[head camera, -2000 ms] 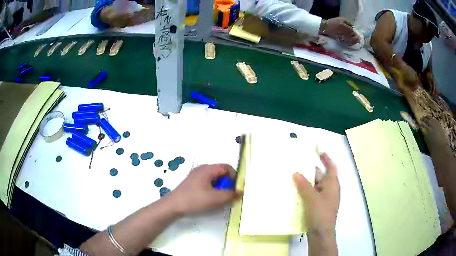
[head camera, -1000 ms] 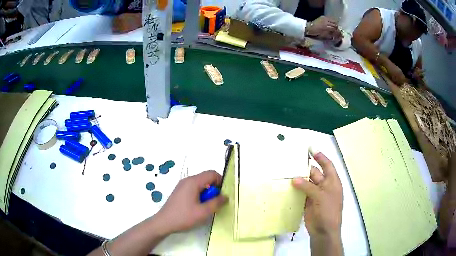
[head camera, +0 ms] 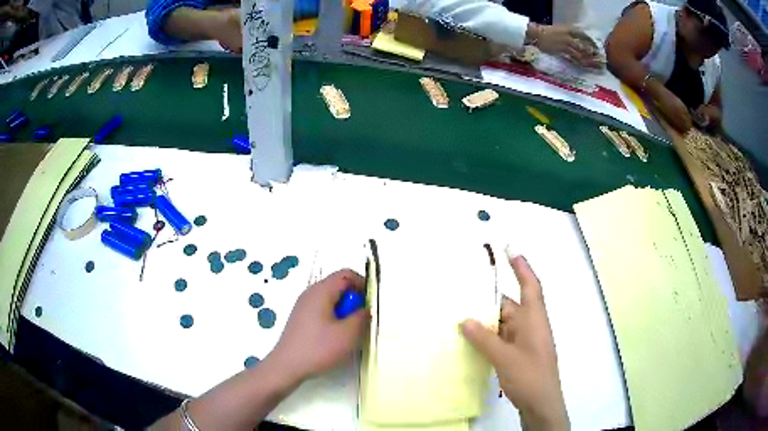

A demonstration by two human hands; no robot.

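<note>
My left hand (head camera: 324, 324) holds a blue battery cell (head camera: 349, 304) at the left edge of a pale yellow foam sheet (head camera: 421, 383). The sheet has a dark left edge, and its upper part looks white. My right hand (head camera: 518, 341) is at the sheet's right edge, thumb on its face, index finger raised; its other fingers are partly hidden. More of the yellow sheets show below. Several loose blue cells (head camera: 135, 195) with thin leads lie at the left beside a tape roll (head camera: 78, 212).
Yellow foam sheets lie at the right (head camera: 657, 311) and left (head camera: 38, 223). Dark discs (head camera: 256, 300) are scattered on the white surface. A metal post (head camera: 268, 109) stands at the green belt (head camera: 387, 143), which carries tan pieces. People work across the belt.
Both hands and the foam sheet are further left in the picture. The sheet's upper part is more upright and less of its yellow shows there than a second ago. The view has shifted slightly.
</note>
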